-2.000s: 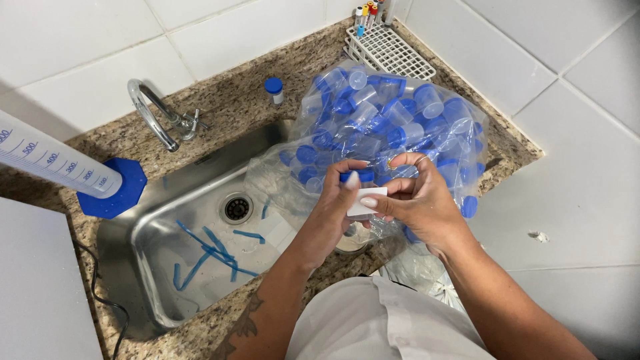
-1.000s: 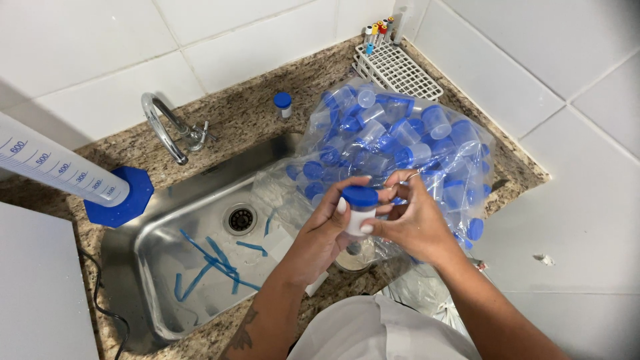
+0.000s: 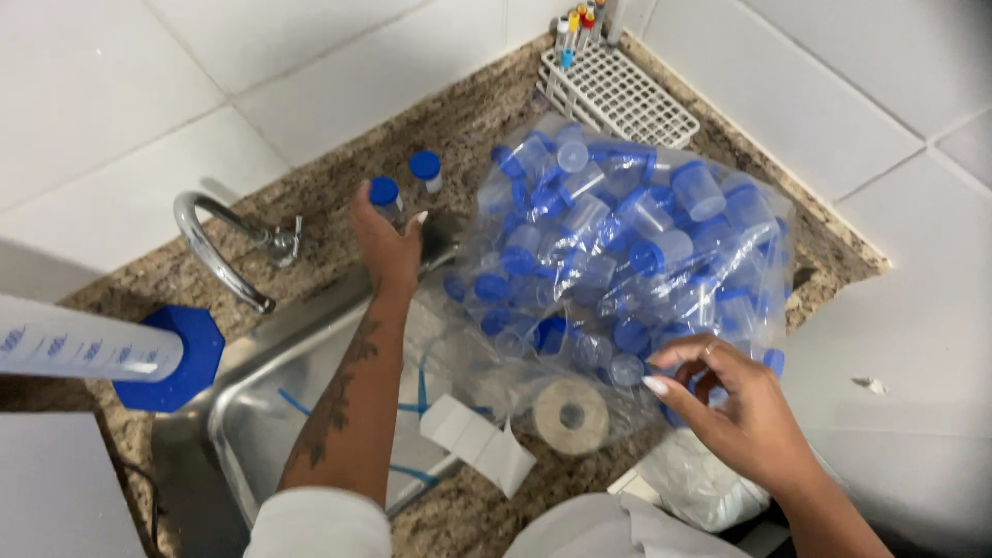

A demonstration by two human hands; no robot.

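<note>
My left hand [image 3: 389, 244] reaches to the granite counter behind the sink, its fingers around a blue-capped plastic specimen cup [image 3: 384, 194]. A second blue-capped cup [image 3: 425, 169] stands just to the right of it. My right hand [image 3: 721, 403] is at the lower right edge of a clear plastic bag [image 3: 620, 232] full of cups with blue lids, thumb and fingers apart, with nothing seen between them. A roll of labels [image 3: 571, 416] lies below the bag, with a strip of white labels [image 3: 477, 442] beside it over the sink's edge.
A steel sink [image 3: 256, 418] with blue strips inside lies under my left forearm; a curved tap [image 3: 221, 248] rises behind it. At left is a graduated cylinder [image 3: 93, 349] on a blue base. A white tube rack [image 3: 620, 93] with several capped tubes stands behind the bag.
The cup that was between both hands over the bag's near edge is now in my left hand at the back counter, beside the other cup. My right hand has moved away from my left.
</note>
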